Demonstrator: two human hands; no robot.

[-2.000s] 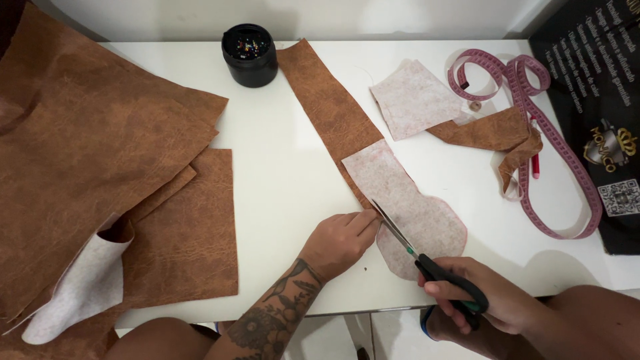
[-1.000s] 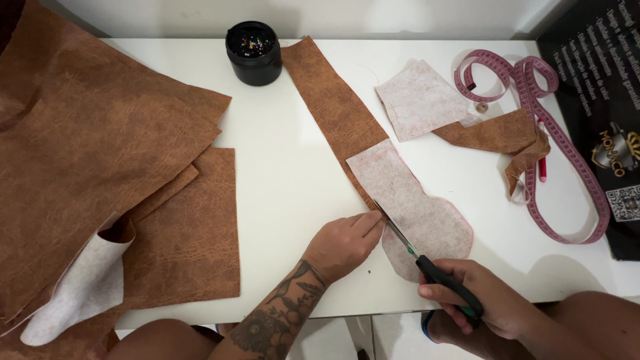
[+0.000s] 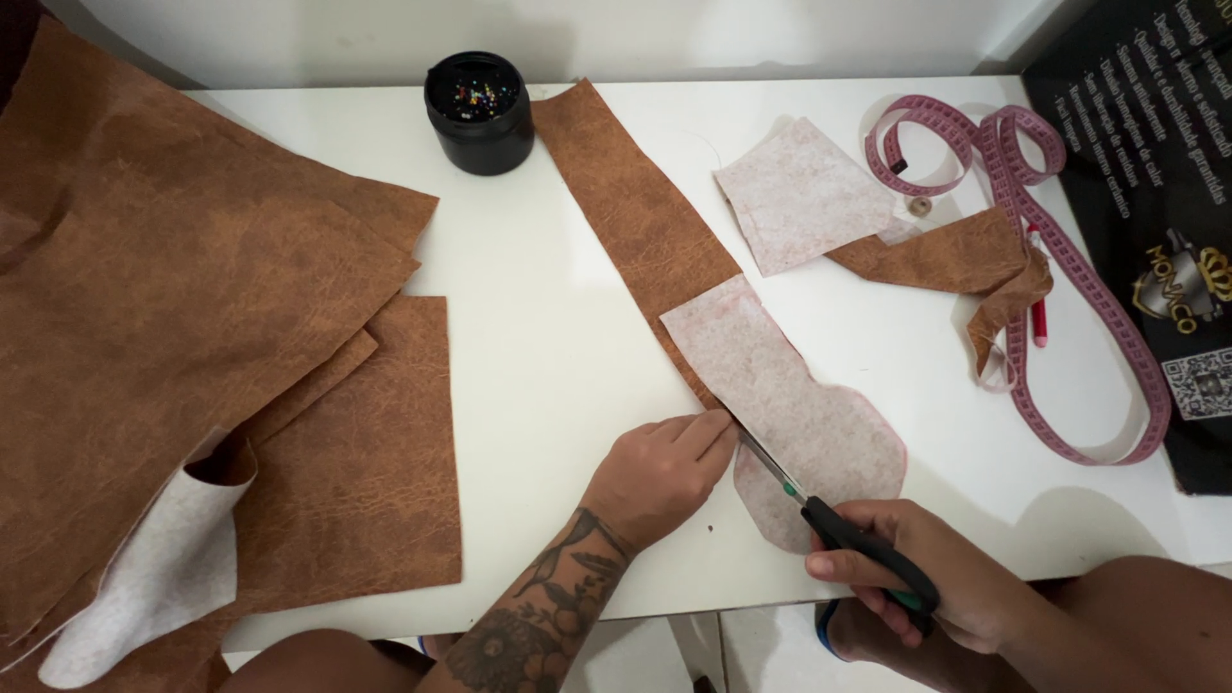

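Observation:
My right hand (image 3: 885, 568) holds black-handled scissors (image 3: 780, 472), their blades pointing up and left along the edge of a pale-backed material piece (image 3: 818, 433). That piece has a straight upper part and a rounded lower end with a pink outline. It lies over a long brown leather-like strip (image 3: 635, 202). My left hand (image 3: 669, 472), its forearm tattooed, pinches the strip's edge beside the scissor tips. How far the blades are apart is hard to see.
Large brown leather-like sheets (image 3: 192, 250) cover the left side. A black jar of beads (image 3: 478, 125) stands at the back. On the right are a pale offcut (image 3: 808, 202), a brown scrap (image 3: 943, 255), a pink tape measure (image 3: 1107, 356), a red pen (image 3: 1038, 322) and a black printed box (image 3: 1136, 144).

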